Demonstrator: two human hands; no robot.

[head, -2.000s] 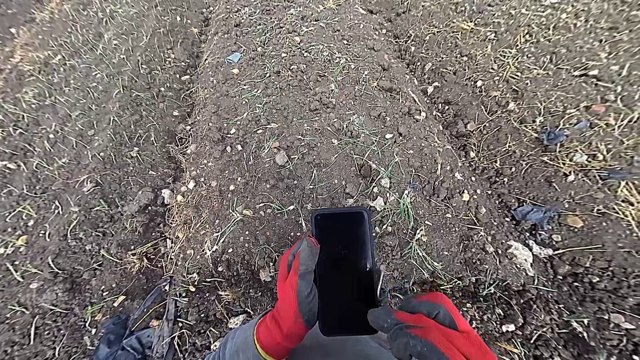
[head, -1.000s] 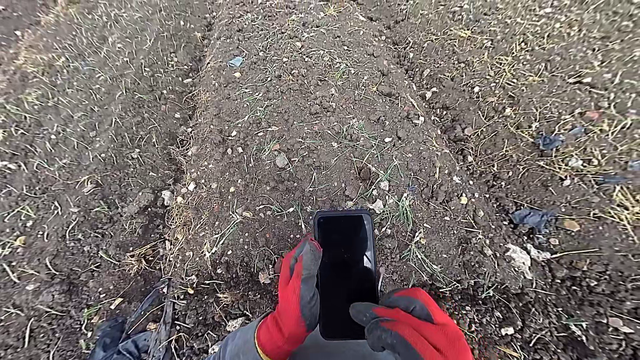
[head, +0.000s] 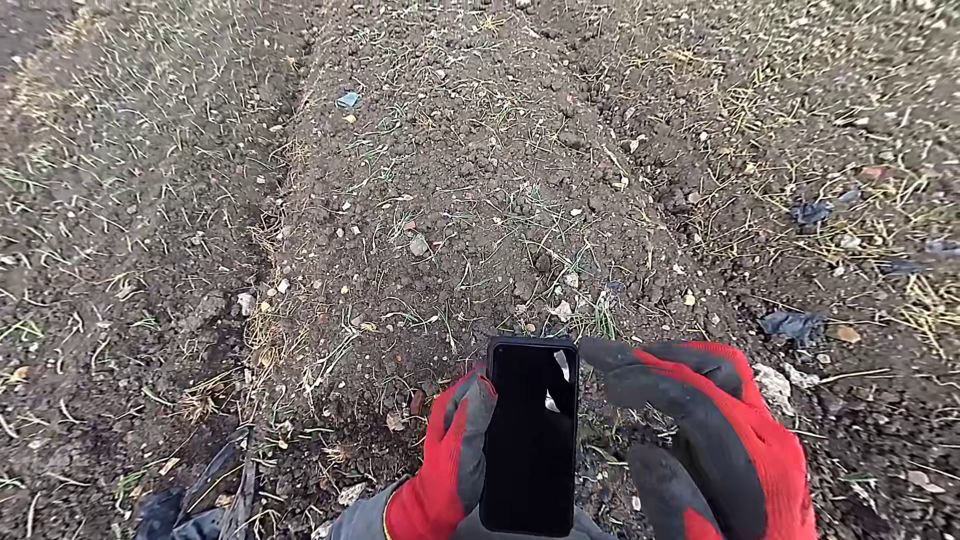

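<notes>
A black smartphone (head: 529, 442) with a dark screen and light reflections near its top right is held upright at the lower middle of the view. My left hand (head: 450, 450), in a red and grey coated work glove, grips it along its left edge. To the right of the phone is my right hand (head: 705, 427), gloved the same way, fingers and thumb spread. Its index fingertip is by the phone's upper right edge; whether it touches cannot be told. Behind the phone lies a soil bed (head: 450, 187) with thin green sprouts.
Shallow furrows (head: 277, 202) flank the bed. Dark plastic scraps (head: 793, 326) and pale stones (head: 772, 386) lie at the right, a blue scrap (head: 347, 100) towards the back. Black plastic (head: 161, 514) and dry stalks are at the lower left.
My right hand has moved from over the lower part of the phone to its upper right side, and its fingers have spread. My left hand still holds the phone.
</notes>
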